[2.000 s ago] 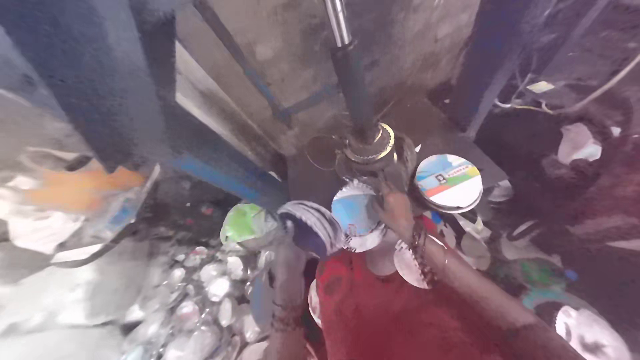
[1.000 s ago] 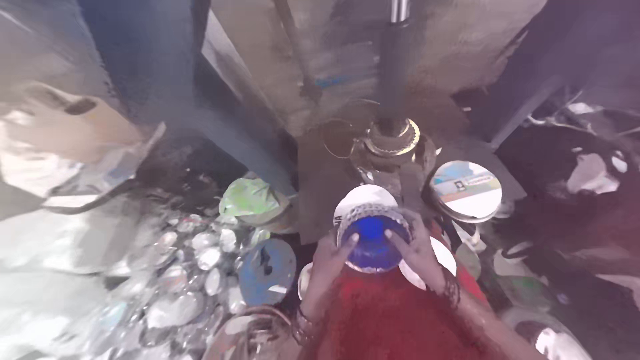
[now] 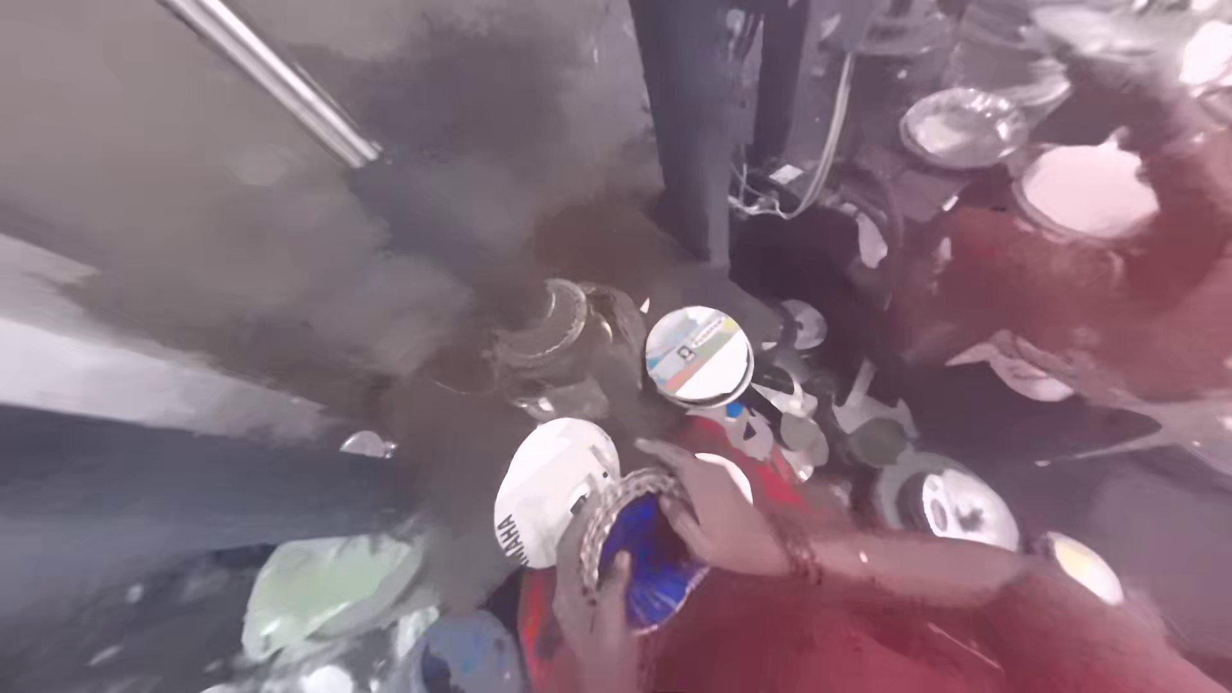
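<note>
Low in the head view, a round blue piece with a crimped, ridged silvery rim (image 3: 650,558) is held between both hands. My left hand (image 3: 592,602) grips its left edge, the thumb over the blue inside. My right hand (image 3: 707,510) holds the upper right rim, with bracelets at the wrist. Just beyond it lies a white disc with printed letters (image 3: 553,486). Another white disc (image 3: 727,476) shows partly behind my right hand. Farther off stand a round metal die or ring (image 3: 549,322) on the machine base and a stack of printed round discs (image 3: 699,354).
A metal rod (image 3: 289,87) slants at upper left. A dark machine post (image 3: 688,135) rises beyond the discs. Scrap sheet offcuts (image 3: 789,428) lie to the right. At lower left are a green-white piece (image 3: 327,587) and a blue disc (image 3: 472,654). More round pieces (image 3: 967,125) are at upper right.
Two seconds ago my right hand was at a light-blue and white disc near the metal ring; now both hands hold the blue rimmed piece. The view has turned strongly.
</note>
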